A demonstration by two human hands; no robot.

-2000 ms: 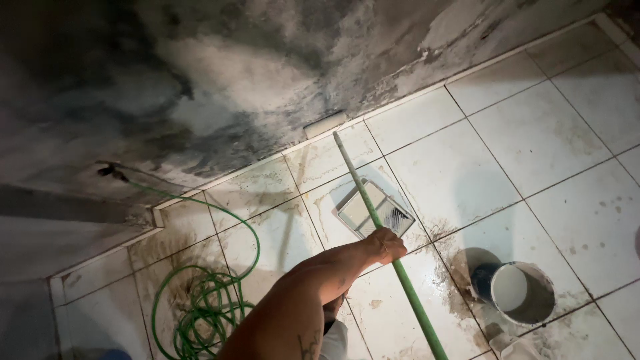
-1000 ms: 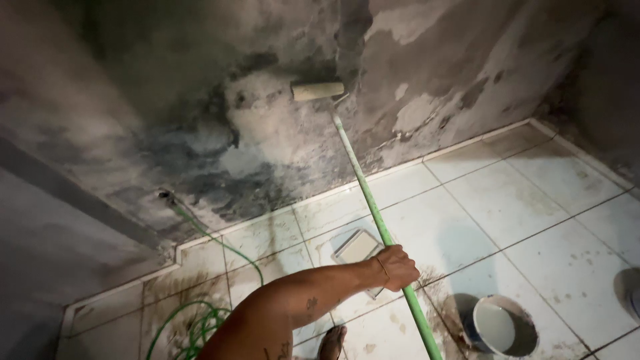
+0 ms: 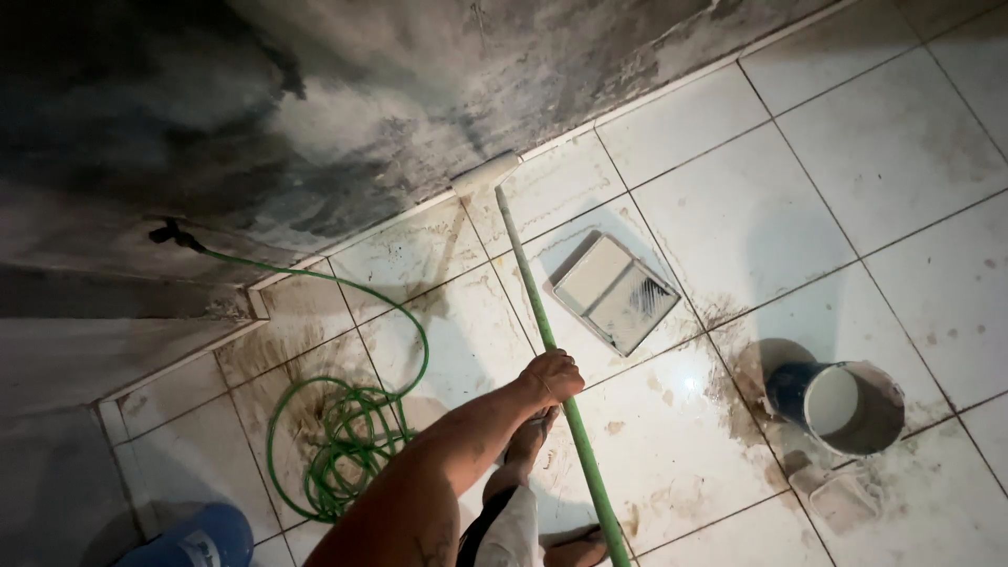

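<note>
My left hand (image 3: 554, 376) is closed around a long green pole (image 3: 583, 449) that runs down out of the frame. At the pole's far end, a pale paint roller (image 3: 486, 174) lies against the foot of the stained wall (image 3: 378, 102), along the narrow baseboard. To the right of the pole, a paint tray (image 3: 615, 294) with pale paint and a ribbed, partly dark end rests on the tiles. My right hand is out of view.
A dark bucket (image 3: 790, 391) holding pale liquid stands at right, with a pale, smeared container (image 3: 843, 496) below it. A green hose or cable (image 3: 346, 453) lies coiled at left, its dark end fitting (image 3: 175, 235) by the wall. A blue container (image 3: 193, 539) is at bottom left.
The roller has come down from partway up the wall to its foot. My left hand remains closed on the pole. The view has tilted down.
</note>
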